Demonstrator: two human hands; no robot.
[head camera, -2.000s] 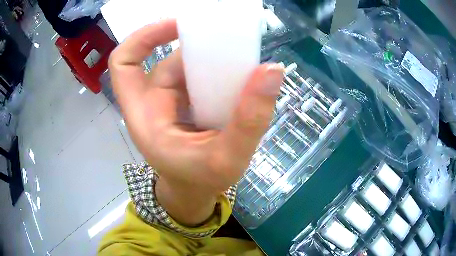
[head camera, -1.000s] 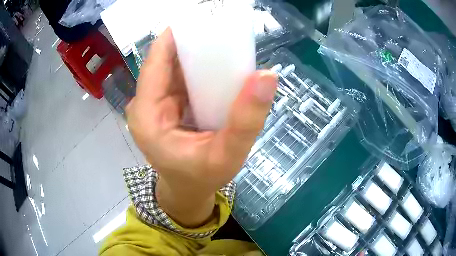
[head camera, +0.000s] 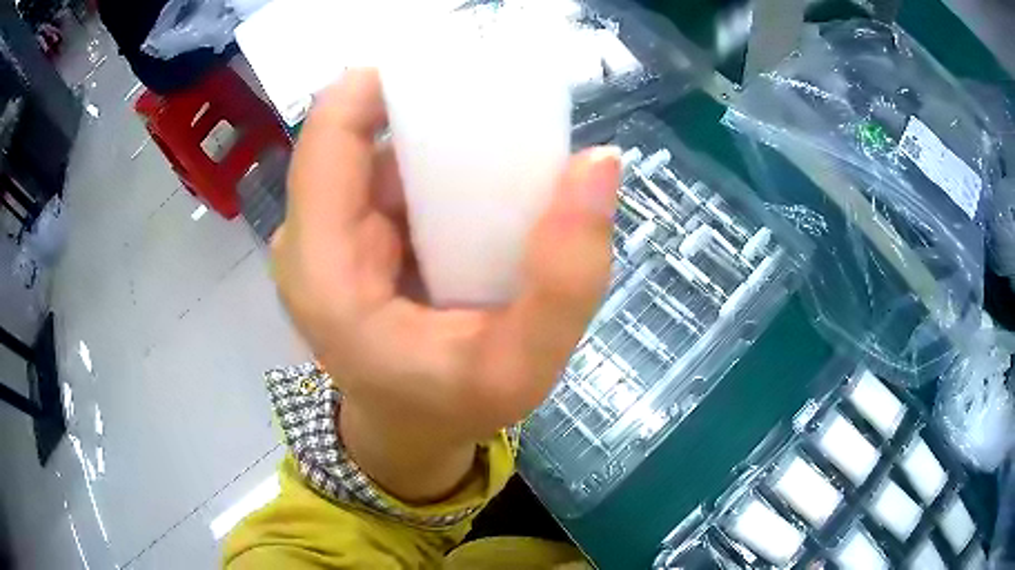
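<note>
My left hand (head camera: 445, 356) is raised close to the camera, left of centre. It is shut on a white housing (head camera: 479, 167), thumb on the right side and fingers on the left. The housing is upright, narrower at its lower end, slightly blurred; its top merges with bright white behind it. My right hand is not in view. The unit blister tray (head camera: 776, 491) at the lower right holds white blocks in rows of pockets. Its lower part is cut off by the picture's edge.
A clear ribbed rod-part tray (head camera: 696, 362) with thin white-ended sticks lies behind my hand on the green bench (head camera: 657, 501). A large clear parts bag (head camera: 857, 189) and a small bag (head camera: 979, 406) lie at right. A red stool (head camera: 212, 145) stands at upper left.
My left hand has shifted slightly left and its fingers look straighter along the housing. It still holds the housing. The bench and trays have shifted a little in view.
</note>
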